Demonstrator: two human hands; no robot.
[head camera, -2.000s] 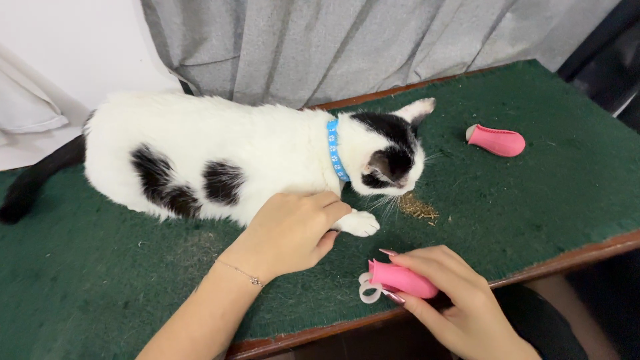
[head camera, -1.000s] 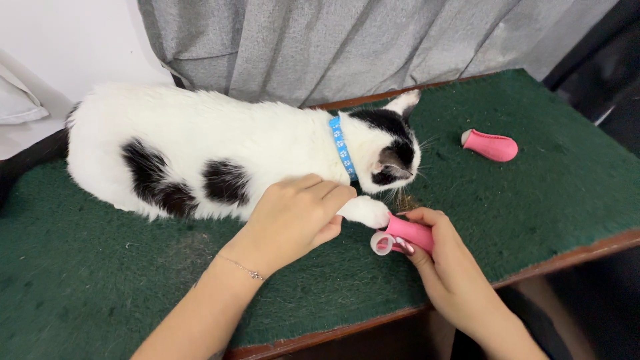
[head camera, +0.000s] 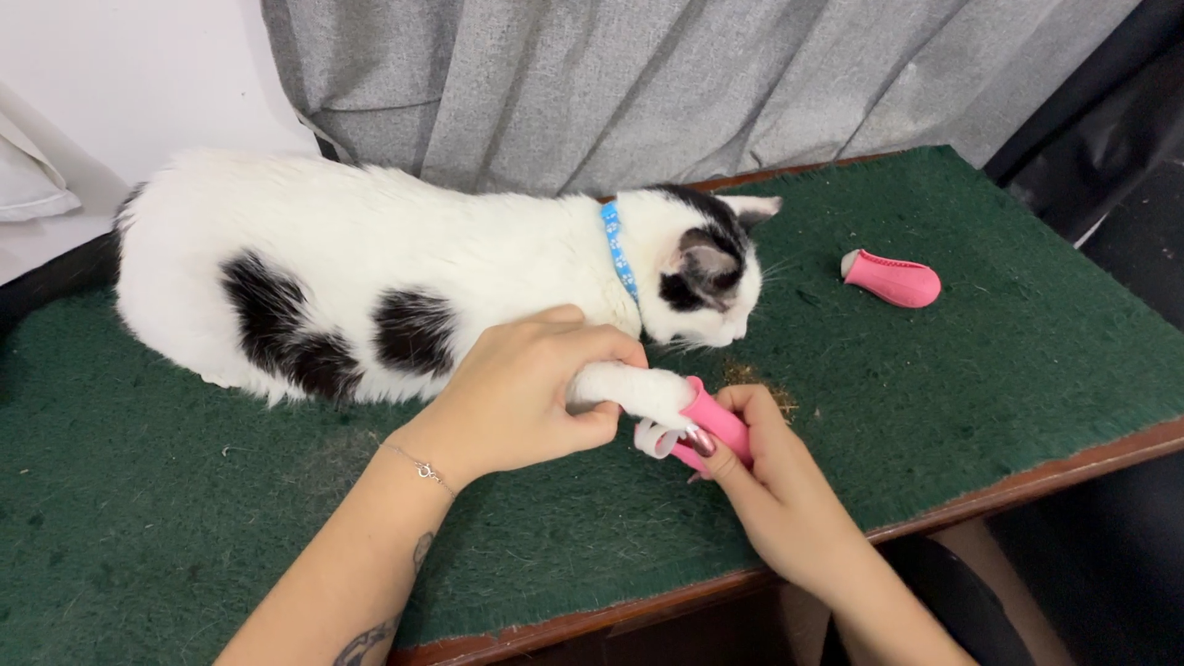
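A white cat with black patches (head camera: 518, 250) lies on a green carpeted surface, its head to the right, a blue patterned collar (head camera: 619, 252) around its neck. My left hand (head camera: 532, 393) is closed around the cat's front leg (head camera: 629, 388), which is raised off the carpet. The paw is inside the mouth of a pink silicone paw cover (head camera: 717, 421) and cannot be seen. My right hand (head camera: 768, 472) grips that cover with thumb and fingers; a whitish loop strap (head camera: 656, 438) hangs at its near side.
A second pink cover (head camera: 894, 278) lies on the green carpet (head camera: 999, 351) at the right. Brown dried crumbs (head camera: 763, 384) are scattered below the cat's face. A gray curtain (head camera: 592, 92) hangs behind; a wooden edge (head camera: 1036, 472) borders the front.
The cat's front leg, resting on the carpet two seconds ago, is now lifted in my left hand. My right hand has brought the pink cover up to it, and the paw has gone inside.
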